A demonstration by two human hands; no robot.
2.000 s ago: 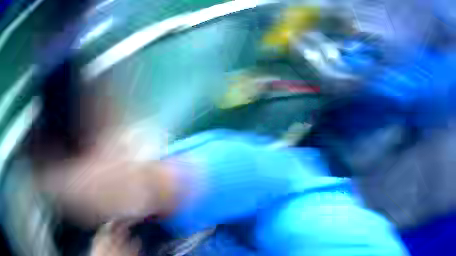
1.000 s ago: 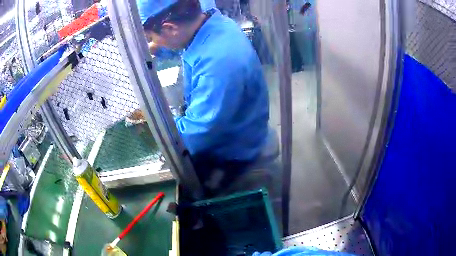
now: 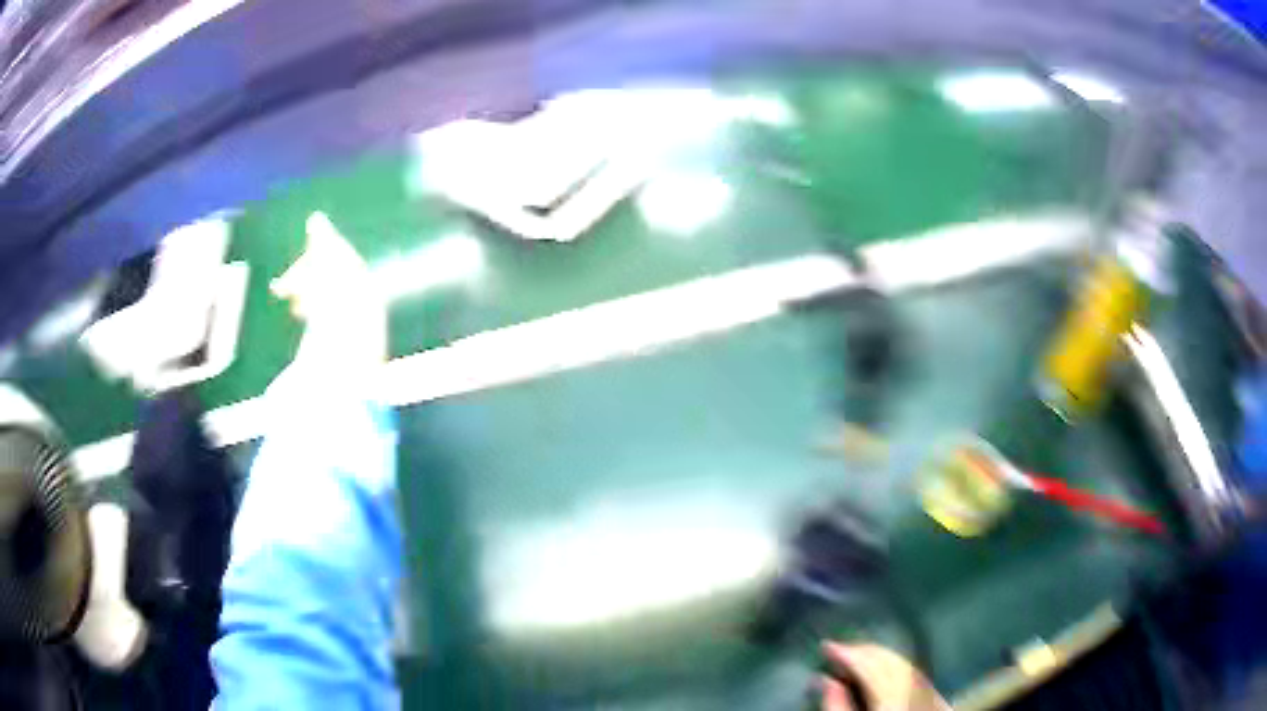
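My left hand (image 3: 331, 299), overexposed and in a blue sleeve, reaches over the green conveyor with thumb and fingers apart and nothing visible in it. A white housing (image 3: 535, 174) lies on the conveyor to its right. Another white housing (image 3: 188, 327) with a black part lies to its left. My right hand (image 3: 882, 681) is cut off by the bottom edge, beside a blurred dark object (image 3: 831, 563); its grip is unclear. A round cup with yellowish contents (image 3: 963, 486) stands to the right, with a red-handled brush (image 3: 1098, 503) at it.
A yellow spray can (image 3: 1091, 333) stands at the right of the dark green bench (image 3: 625, 445). The conveyor's white edge (image 3: 598, 333) crosses behind the bench. A blurred dark object (image 3: 873, 347) is near that edge. A round fan grille (image 3: 35, 514) is at far left.
The view has turned from the neighbouring worker and teal crate to the bench and conveyor. My left arm now extends over the belt, and part of my right hand shows at the bottom.
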